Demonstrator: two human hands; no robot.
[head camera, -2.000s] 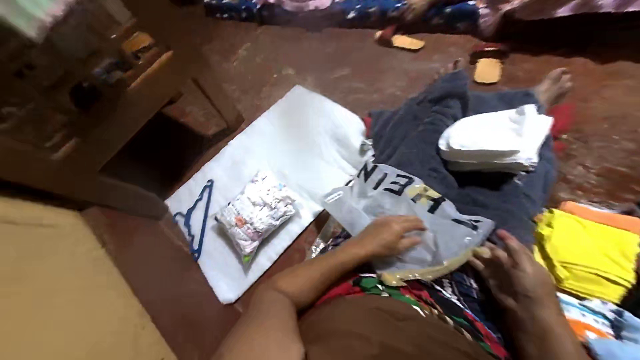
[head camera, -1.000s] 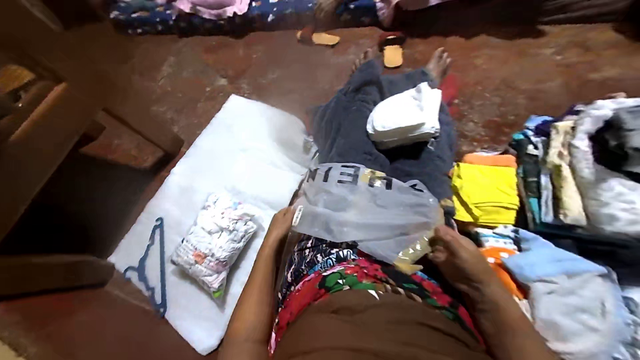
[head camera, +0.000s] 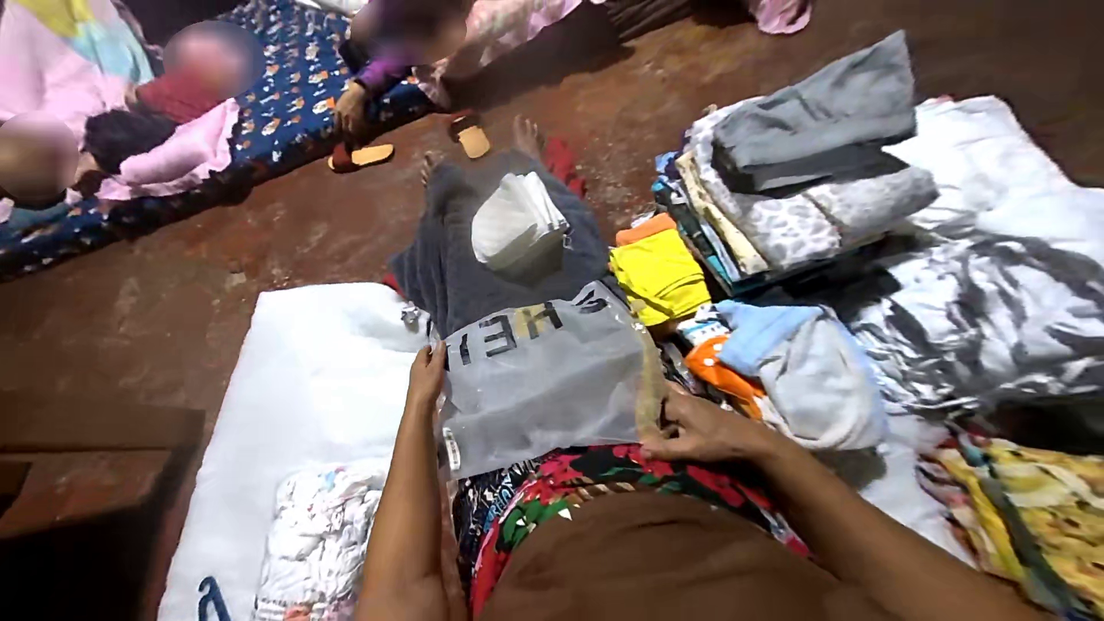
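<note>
A translucent plastic zip bag with large dark lettering lies flat across my lap. My left hand grips its left edge, and my right hand pinches its right edge, where a yellowish strip runs. Beyond the bag, a dark grey towel covers my legs. On that towel rests a folded stack of white cloths. A clear bag packed with white printed cloth items lies left of my left forearm.
Left is a white padded mat with a blue hanger. Right are folded yellow cloth, a light blue and white garment and piled clothes. Slippers and people on a blue patterned mattress are farther off.
My left hand has moved from on top of the bag to its left edge. The bag is now spread flatter between both hands. The view has swung toward the right.
</note>
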